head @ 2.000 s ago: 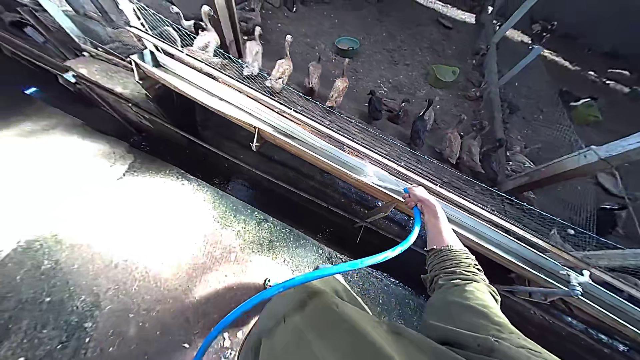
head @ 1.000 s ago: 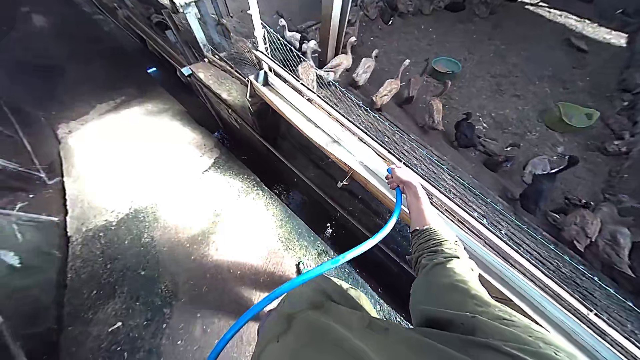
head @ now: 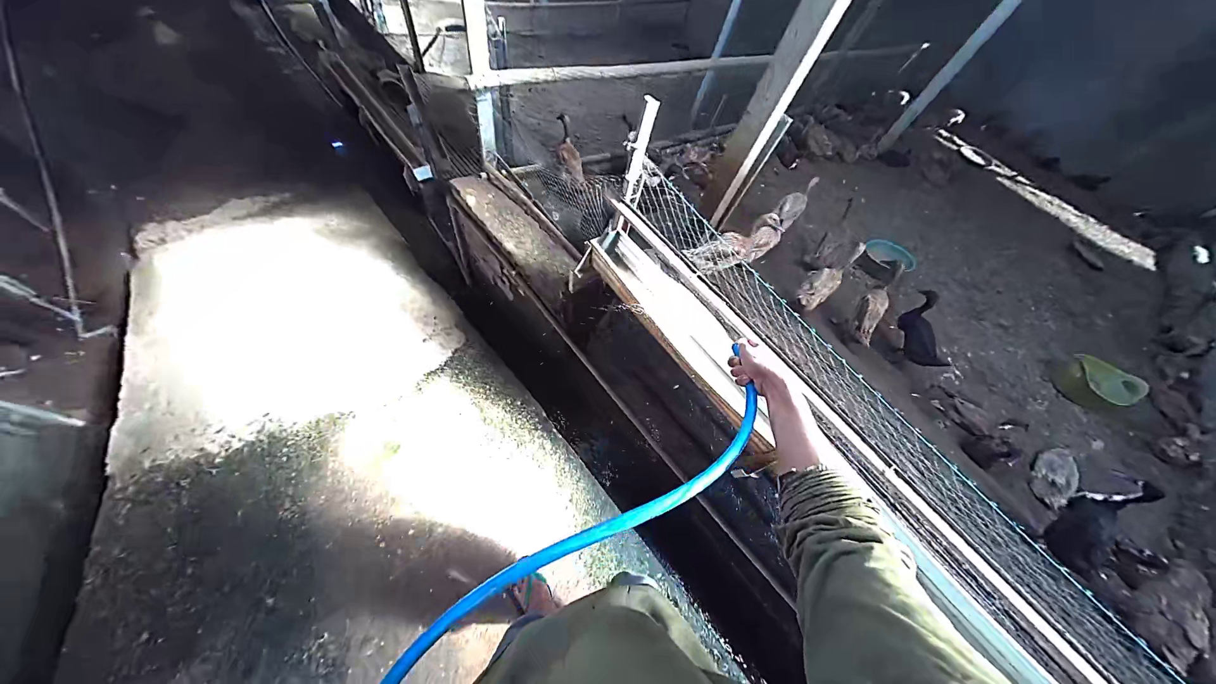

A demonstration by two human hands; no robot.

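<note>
My right hand (head: 760, 369), below an olive sleeve, is closed around the end of a blue hose (head: 608, 525). It holds the hose over a long pale trough (head: 679, 309) with a wooden edge. From my hand the hose curves down and left, out of the bottom of the view. Fine spray or droplets seem to show near the trough's far end. Wire netting (head: 860, 385) runs along the trough's far side, and several ducks (head: 869, 313) stand just behind it. My left hand is not in view.
A dark channel (head: 570, 408) runs between the trough and the sunlit concrete walkway (head: 408, 446) under me. In the pen lie a teal basin (head: 890, 255) and a green tub (head: 1100, 382). A slanted wooden post (head: 774, 109) and a white upright (head: 641, 147) stand at the trough's far end.
The view has swung left, bringing the trough's far end nearer the middle. My right hand keeps its hold on the blue hose over the trough.
</note>
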